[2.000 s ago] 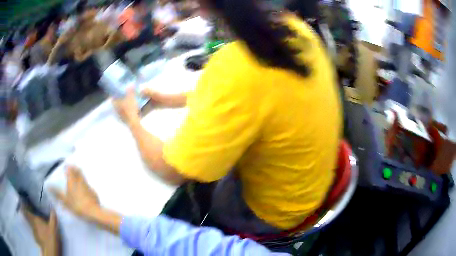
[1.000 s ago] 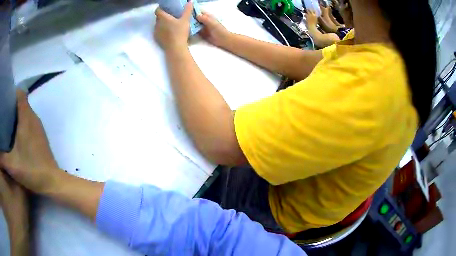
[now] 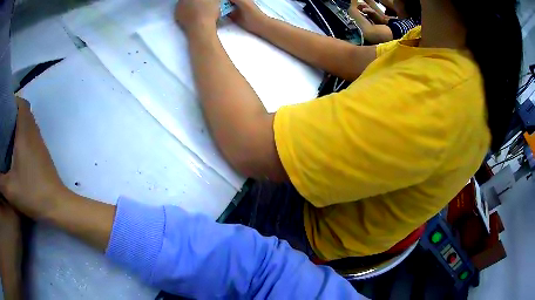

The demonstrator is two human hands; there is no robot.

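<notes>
A blue-grey box (image 3: 6, 76), mostly cut off, stands at the far left edge of the view. My right hand (image 3: 32, 164), in a light blue sleeve, is at its lower end, with the thumb side along the box and the fingertips cut off or hidden. My left hand (image 3: 8, 234) shows only in part at the lower left edge, just below my right hand; its fingers and what they hold cannot be seen.
White covering sheets (image 3: 135, 140) with seams and a dark slit lie on the bench. A seated person in a yellow shirt (image 3: 381, 135) is close on the right, holding a small pale blue item (image 3: 226, 7). A control panel (image 3: 450, 255) with green buttons is at lower right.
The view has swung left and down onto the bench since the oldest frame. My right hand, open over the sheets then, is now against the box at the left edge.
</notes>
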